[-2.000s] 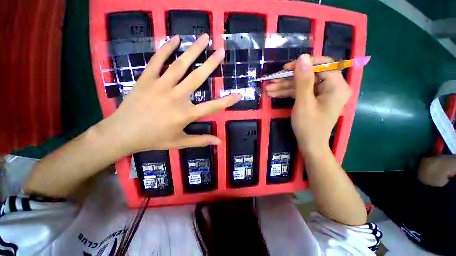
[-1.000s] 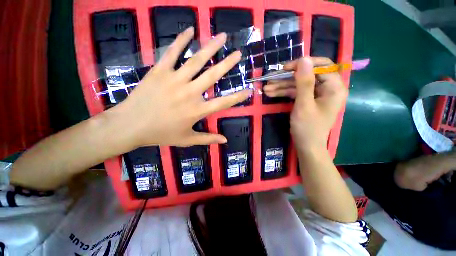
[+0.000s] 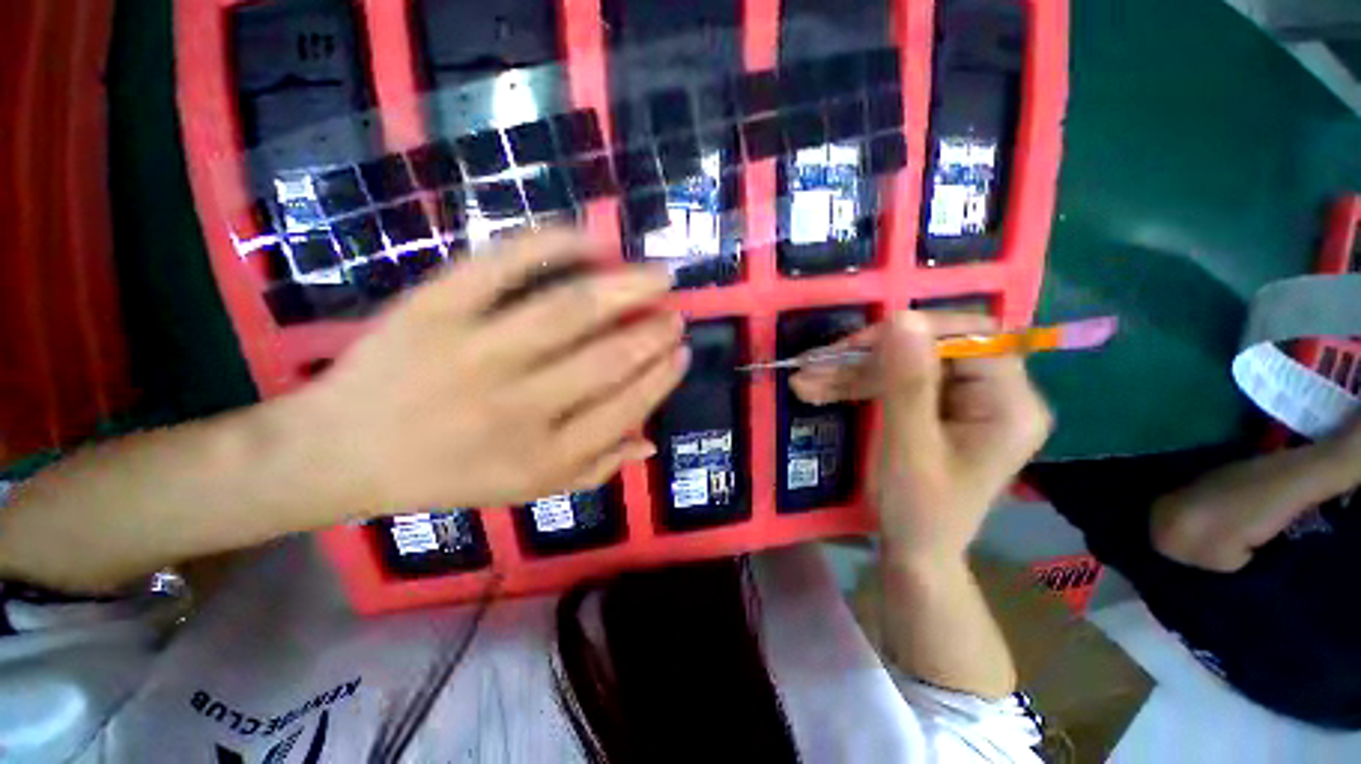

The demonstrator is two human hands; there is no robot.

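A red-orange foam tray (image 3: 1042, 164) holds two rows of black phones (image 3: 700, 463), backs up. A clear carrier sheet (image 3: 381, 209) with a grid of black squares lies slanted across the upper row. My left hand (image 3: 500, 381), blurred, is over the tray's lower left, fingers close together at the sheet's lower edge; whether it grips anything is not clear. My right hand (image 3: 940, 418) holds the orange tweezers (image 3: 993, 343), with the thin tip over the upper part of a lower-row phone. Whether a black piece is on the tip cannot be made out.
Red-orange stacked layers (image 3: 52, 224) stand at the far left. A green surface (image 3: 1179, 179) lies beyond the tray. At the right are a curling white band (image 3: 1299, 351), another person's arm (image 3: 1246, 508) and a brown carton (image 3: 1082, 657) below the bench edge.
Both hands have moved down from the upper row to the lower row. My left hand's fingers have closed together and uncovered more of the sheet. The tray appears shifted up and left.
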